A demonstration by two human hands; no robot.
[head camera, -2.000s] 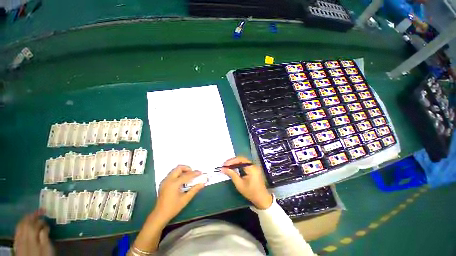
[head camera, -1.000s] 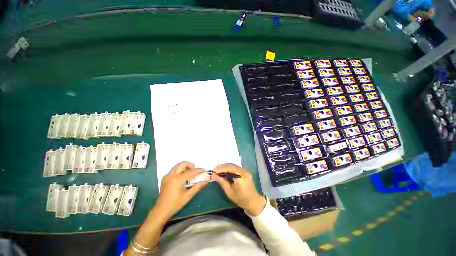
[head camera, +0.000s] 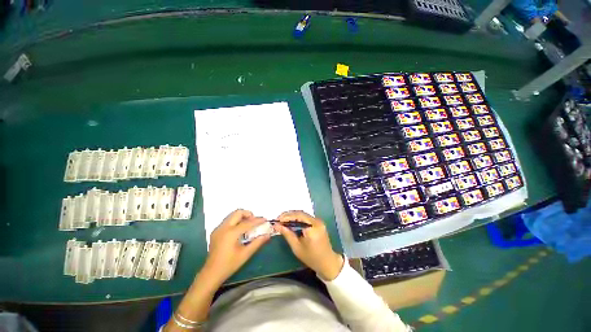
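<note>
My left hand [head camera: 234, 241] holds a small white plastic housing [head camera: 260, 231] in its fingertips over the lower part of a white paper sheet [head camera: 253, 162]. My right hand [head camera: 310, 241] holds a slim black tool [head camera: 295, 224], its tip at the housing's right end. Fingers partly hide the housing. Cream-white housings stand in three rows at left, the middle row [head camera: 123, 206] between the other two. A black blister tray [head camera: 363, 130] at right holds printed-face parts [head camera: 430, 174]; its left pockets show no parts.
A pale liner [head camera: 363, 246] shows around the tray. An open carton [head camera: 408, 292] stands below the bench edge. A yellow tag [head camera: 342, 69] and a blue-and-white item [head camera: 302, 26] lie beyond the paper. A black tray [head camera: 440, 11] is at the far side; a person's blue sleeve [head camera: 528, 8] shows top right.
The black tool's tip has moved from just right of the housing onto it. Another hand at the lower left two seconds ago is gone. The view has shifted slightly.
</note>
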